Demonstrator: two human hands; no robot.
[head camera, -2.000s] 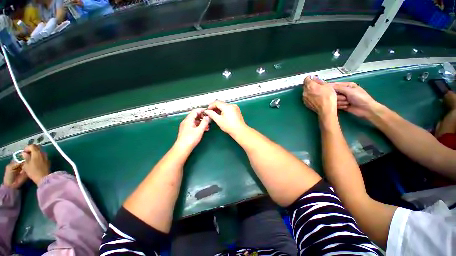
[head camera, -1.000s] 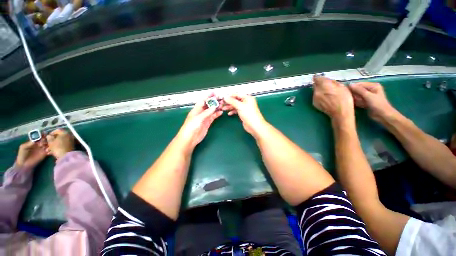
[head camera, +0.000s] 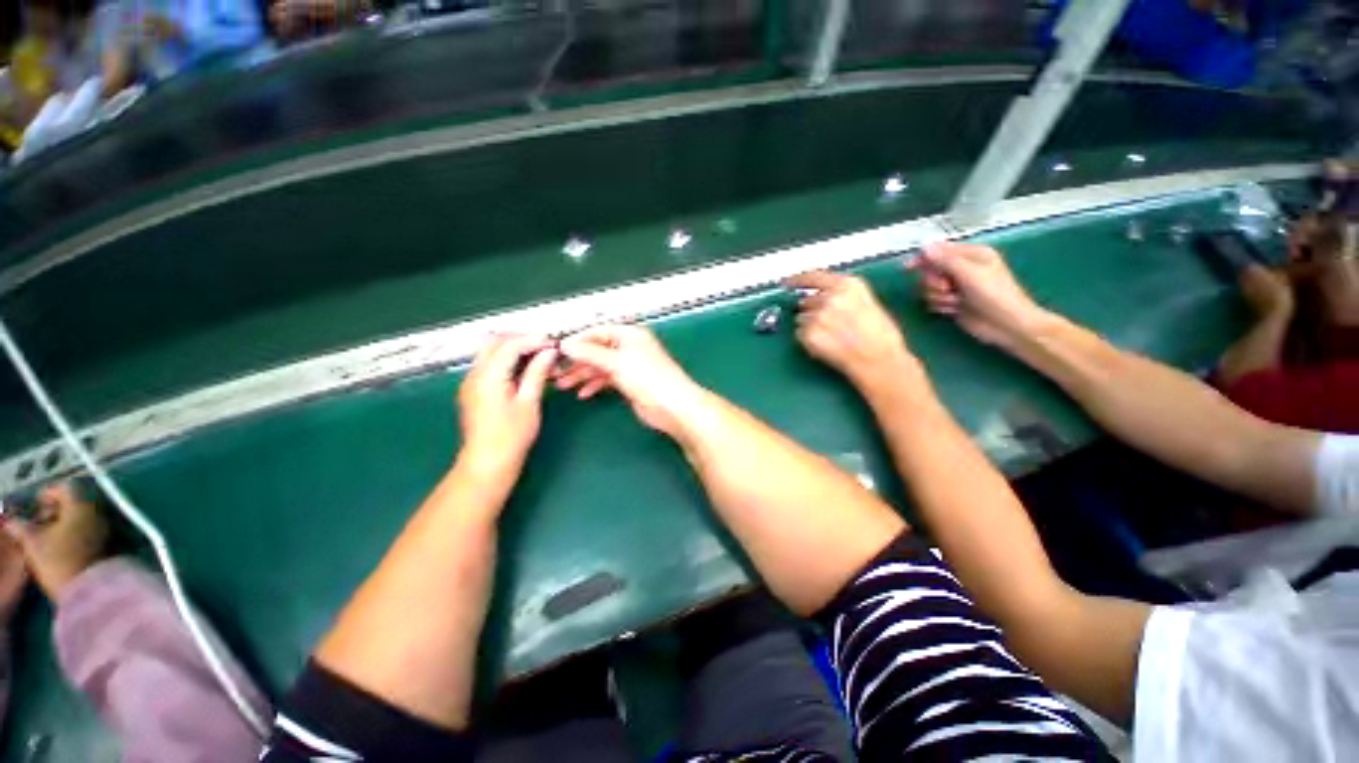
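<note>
My left hand (head camera: 501, 406) and my right hand (head camera: 632, 373) meet at the fingertips over the near edge of the pale rail. A small unit (head camera: 555, 352) is pinched between them. Only a tiny dark part of it shows; fingers hide the rest, and its face cannot be seen. A loose shiny silver piece (head camera: 768, 319) lies on the green ledge (head camera: 656, 485), right of my hands.
Beyond the pale rail (head camera: 388, 355), small bright units (head camera: 680, 239) sit spaced out on the dark green belt (head camera: 447, 224). A right neighbour's hand (head camera: 853, 325) is beside the loose piece. A white cable (head camera: 127, 507) and a neighbour's pink sleeve (head camera: 149, 656) are at left. A metal upright (head camera: 1036, 112) stands at right.
The view has swung, shifting the scene left. The unit's green face, visible a second ago in my left fingers, is now hidden as my fingertips close together. The right neighbour's near hand has moved toward the loose piece.
</note>
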